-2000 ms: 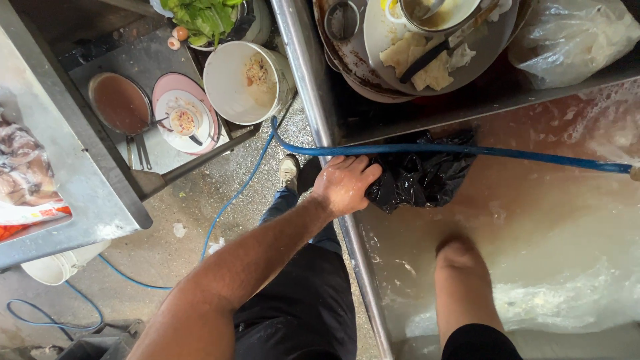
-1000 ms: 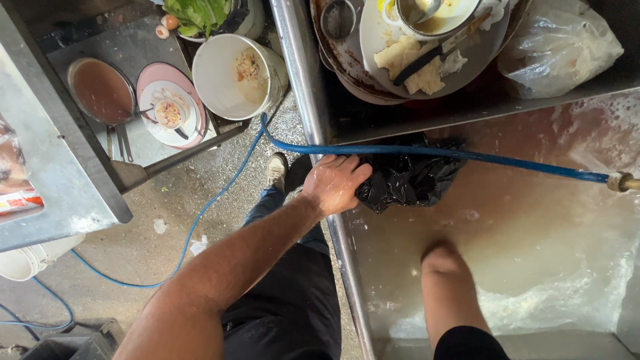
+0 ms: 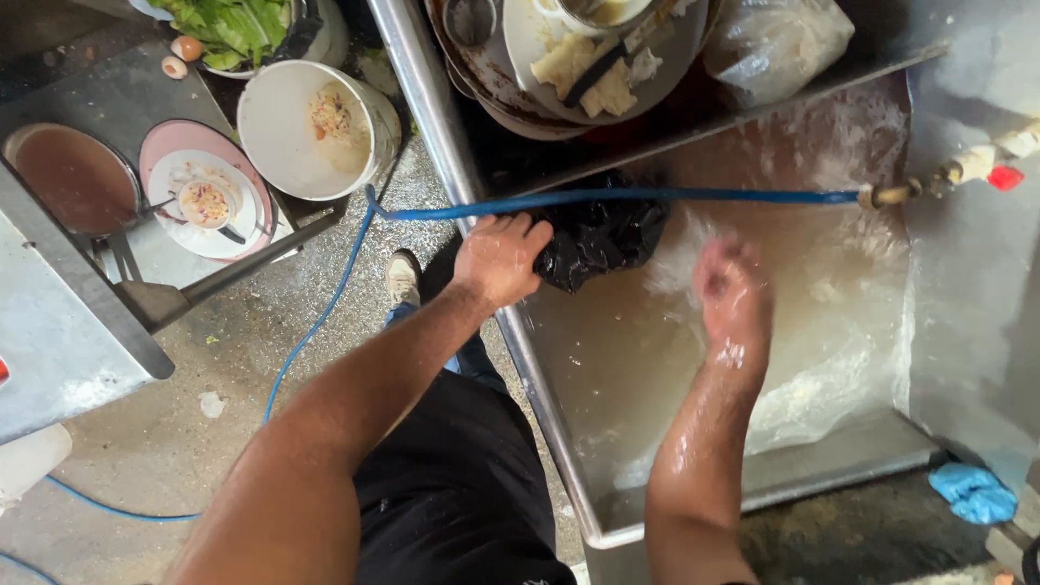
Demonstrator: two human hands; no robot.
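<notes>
My left hand [image 3: 502, 258] is closed on the gathered edge of a black plastic bag [image 3: 601, 236] at the rim of a steel sink [image 3: 540, 398]. The bag hangs inside the sink, just under a blue hose [image 3: 634, 195]. Murky water [image 3: 617, 357] fills the basin. Above the water, to the right of the bag, is my right hand [image 3: 735, 280], wet and blurred, its fingers curled; whether it holds anything cannot be made out.
Stacked dirty plates [image 3: 528, 89] with food scraps and a clear plastic bag [image 3: 772, 49] occupy the adjoining basin. Left of the sink stand a white bucket [image 3: 301, 138] with scraps and a pan [image 3: 73, 179] of brown liquid. A brass fitting [image 3: 886, 193] ends the hose.
My right hand has come up out of the murky water, where it was submerged to the forearm. My left hand stays on the black bag. The view has shifted somewhat.
</notes>
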